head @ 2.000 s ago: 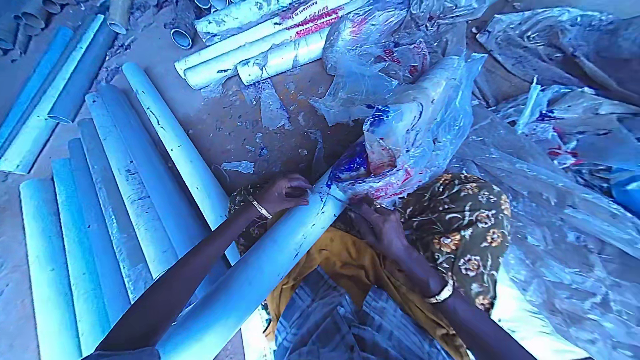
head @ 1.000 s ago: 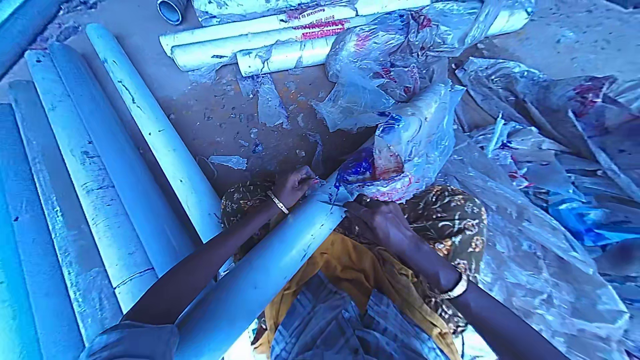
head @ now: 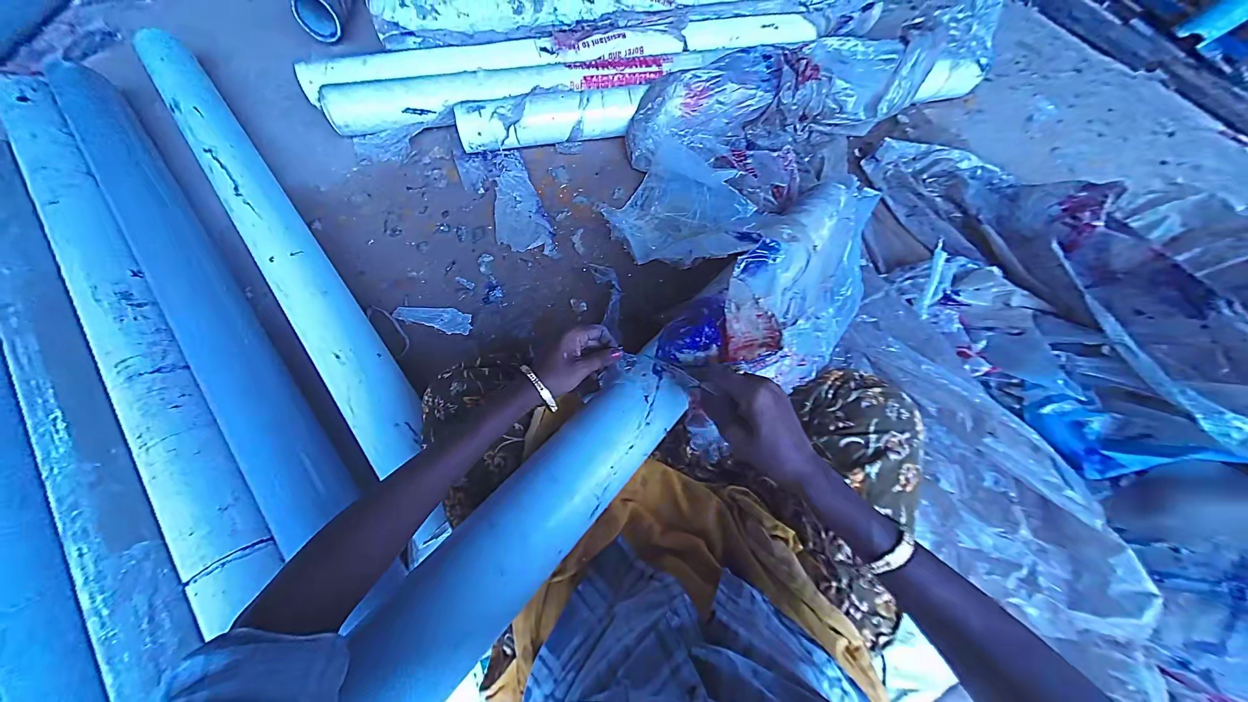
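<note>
A thick, smooth plastic pipe (head: 526,526) slants across my lap, its far end between my hands. Clear plastic film (head: 634,375) clings around that end. My left hand (head: 582,359), with a bangle at the wrist, pinches the film at the pipe's upper left edge. On the other side my right hand (head: 756,414) has its fingers curled on the film beside the pipe end; the fingertips are partly hidden. Just beyond lies a crumpled clear plastic wrapper (head: 814,283) with blue and red printing.
Several long pipes (head: 283,263) lie side by side at the left. White pipes with red print (head: 390,102), partly wrapped in film, lie across the top. Large crumpled plastic sheets (head: 1014,507) spread over the right side. Film scraps (head: 434,319) are on the ground.
My right hand has shifted from beside the pipe's underside up to the film at its end. The view has moved somewhat.
</note>
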